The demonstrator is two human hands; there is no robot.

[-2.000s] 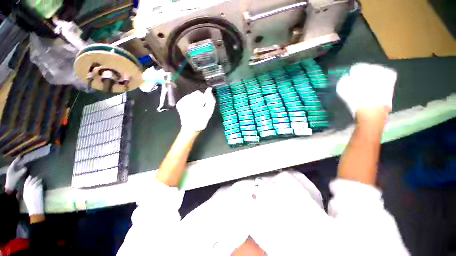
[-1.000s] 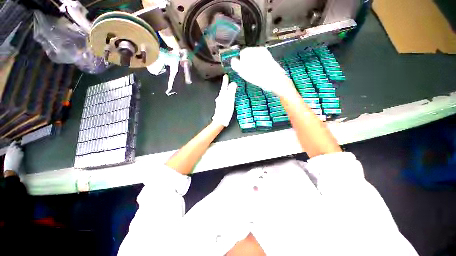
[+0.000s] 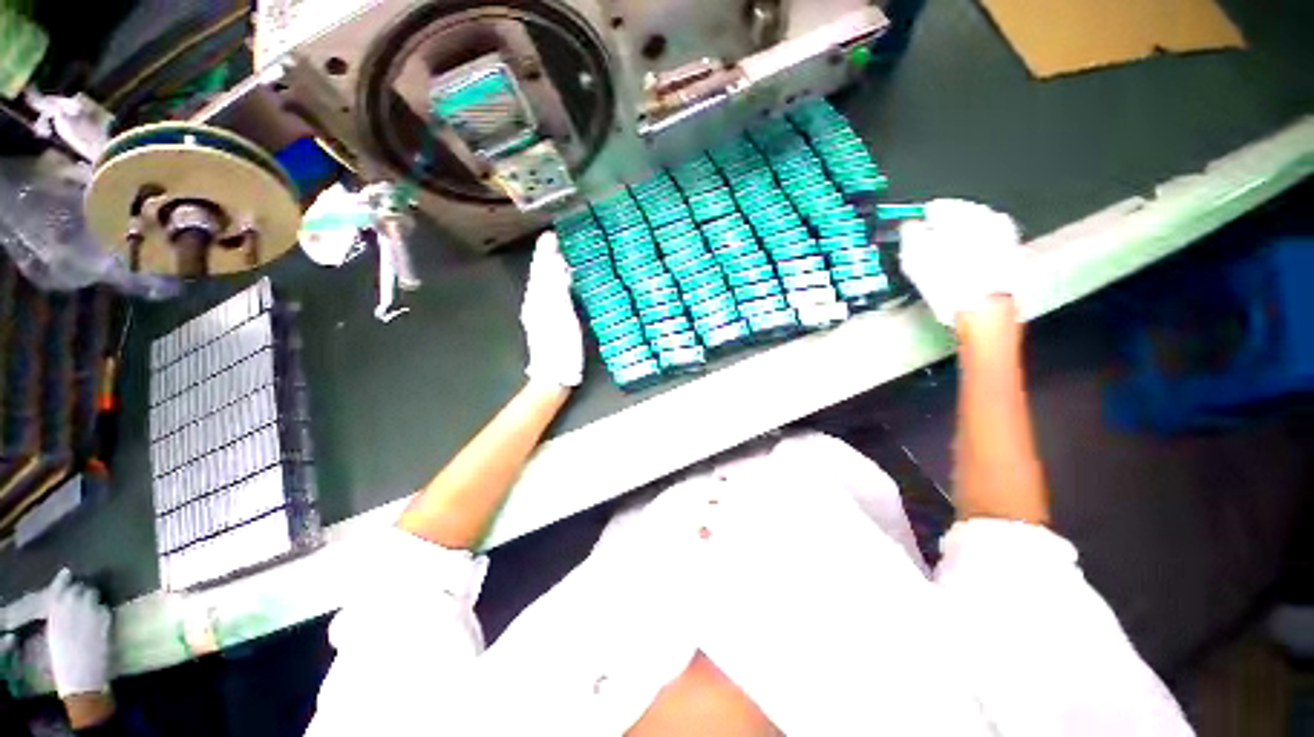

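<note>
Teal taped pieces (image 3: 721, 252) lie in several columns on the green bench mat. My left hand (image 3: 552, 314), in a white glove, is upright beside the left edge of this block; no piece shows in it. My right hand (image 3: 963, 259), gloved, is right of the block with a teal piece (image 3: 901, 213) at its fingertips. The wrapping ring (image 3: 487, 104) of the taping machine is above the block, with a teal and silver piece at its centre. Unwrapped silver-grey pieces (image 3: 216, 432) stand in a packed block at the left.
A tape reel (image 3: 190, 209) is left of the machine (image 3: 677, 58). A cardboard sheet (image 3: 1102, 29) lies at the far right. Dark layered trays (image 3: 51, 382) are at the far left. Another person's gloved hand (image 3: 77, 634) is at the lower left. The bench's pale front edge (image 3: 649, 432) curves below.
My right hand has moved from below the ring to the right of the taped block with a teal piece. My left hand stays at the block's left side. The view has shifted.
</note>
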